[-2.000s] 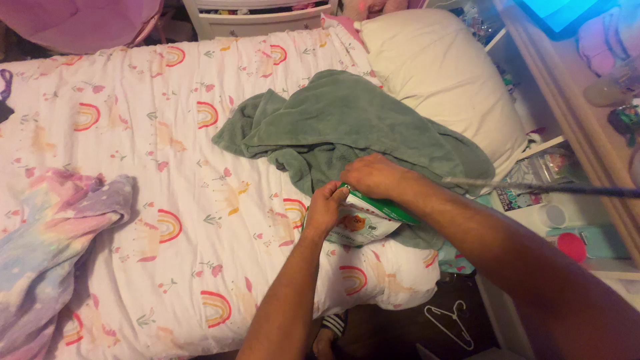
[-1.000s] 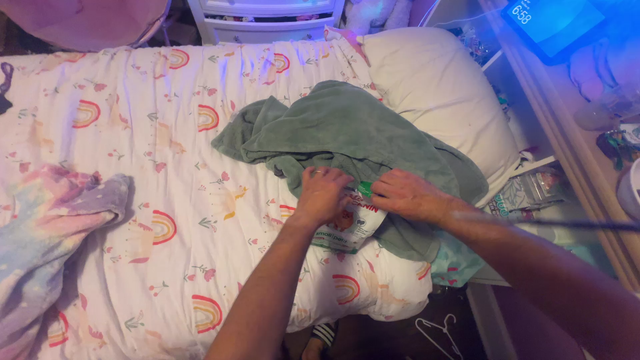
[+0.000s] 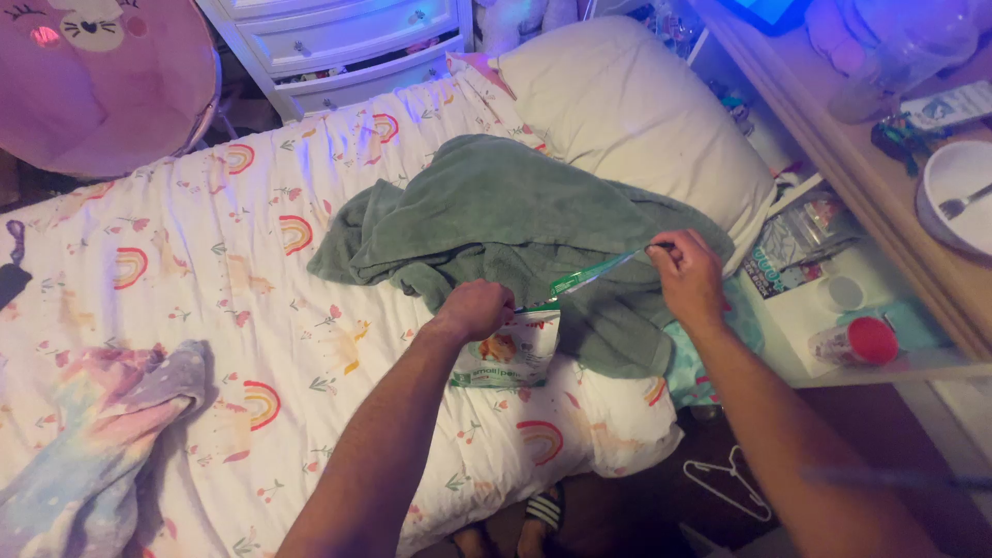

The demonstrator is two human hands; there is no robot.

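Note:
My left hand point(image 3: 479, 310) grips the upper left edge of a white and green pouch point(image 3: 508, 353), which bears a picture and writing. My right hand point(image 3: 684, 267), up and to the right, pinches the far end of a green and clear plastic strip point(image 3: 597, 271). The strip stretches taut from the pouch's top edge and looks mostly torn from it. Behind both hands a crumpled green towel point(image 3: 496, 201) lies on the bed. The pouch is above the printed bedspread point(image 3: 294, 325); its contents are hidden.
A cream pillow point(image 3: 635, 101) lies beyond the towel. On the left is a pastel fuzzy blanket point(image 3: 116, 434). A wooden shelf point(image 3: 860, 178) with a white bowl point(image 3: 961, 201) runs along the right, above a red-lidded container point(image 3: 872, 341). A white hanger point(image 3: 728, 480) lies on the floor.
My right hand has moved right, away from my left hand, drawing out the strip from the pouch's top. Both hands were close together at the pouch before. My left hand still holds the pouch.

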